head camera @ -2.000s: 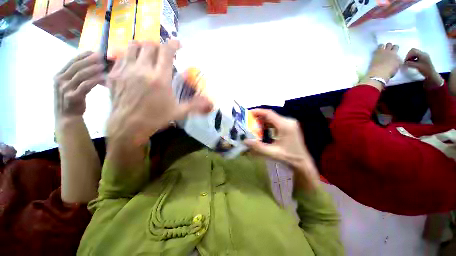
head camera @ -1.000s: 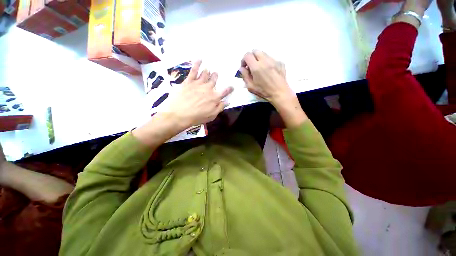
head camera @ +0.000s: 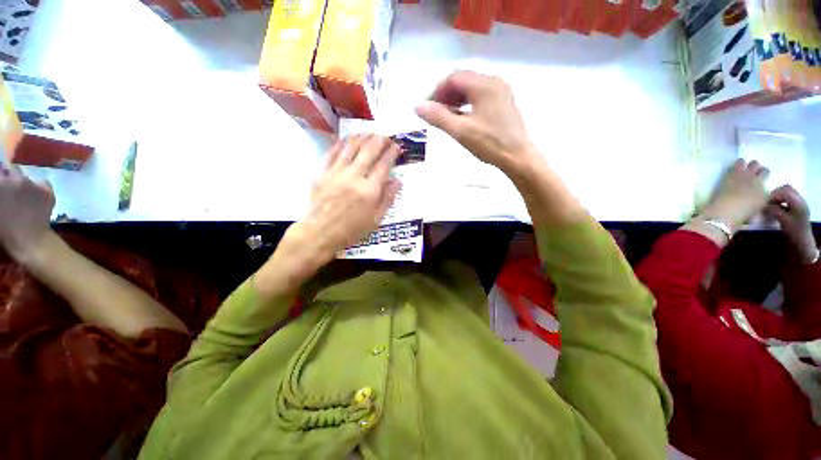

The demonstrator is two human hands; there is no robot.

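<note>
A retail box (head camera: 410, 235) lies in front of me at the table's front edge, with a white printed face up. My left hand (head camera: 358, 184) rests flat on it, fingers spread over its upper part, and hides much of that face. My right hand (head camera: 482, 117) is raised to the right of the box, thumb and index finger close together. Whether it pinches a small seal cannot be told. Faint edges of a sheet (head camera: 473, 199) show on the white table below the right hand.
Two orange boxes (head camera: 345, 54) stand just behind the box. More orange boxes (head camera: 563, 13) line the back. A yellow-green stick (head camera: 128, 176) lies left. A neighbour in red (head camera: 720, 296) works at right beside several boxes (head camera: 729, 58); another person's hand (head camera: 27, 211) is at left.
The right hand has moved up and away from the table. The left hand stays on the box but has shifted its fingers. The view has turned, and the right neighbour's hands are lower.
</note>
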